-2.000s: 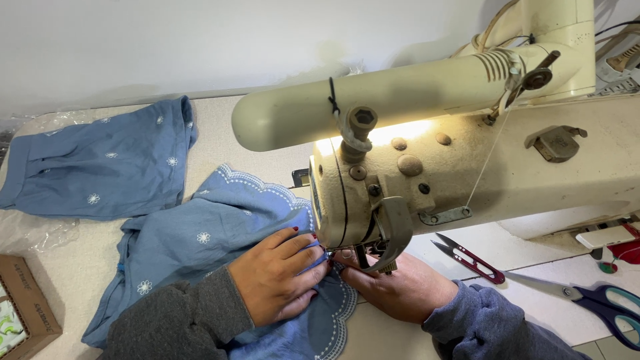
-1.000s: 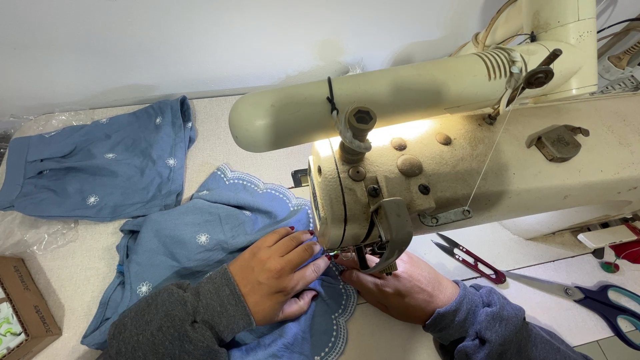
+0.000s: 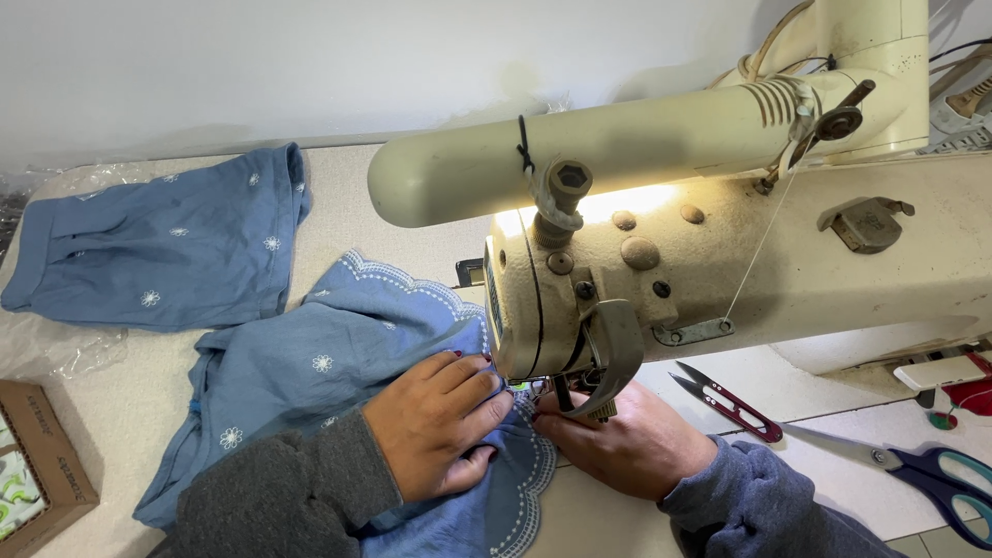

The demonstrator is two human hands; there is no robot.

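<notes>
A blue cloth piece with white flower embroidery and a scalloped edge (image 3: 310, 360) lies on the table and runs under the head of a cream sewing machine (image 3: 535, 310). My left hand (image 3: 438, 422) rests on this cloth with bent fingers, left of the needle area. My right hand (image 3: 632, 442) is at the right of the needle area, its fingertips at the scalloped edge, partly hidden by the grey metal thread guard (image 3: 620, 349). Whether those fingers pinch the cloth cannot be seen. The needle is hidden too.
A second blue embroidered piece (image 3: 163, 240) lies at the left on clear plastic wrap (image 3: 85, 345). A cardboard box (image 3: 54, 449) stands at the lower left. Red thread snips (image 3: 728, 403) and scissors with blue handles (image 3: 914, 469) lie at the right. A lamp tube (image 3: 465, 174) spans above the machine head.
</notes>
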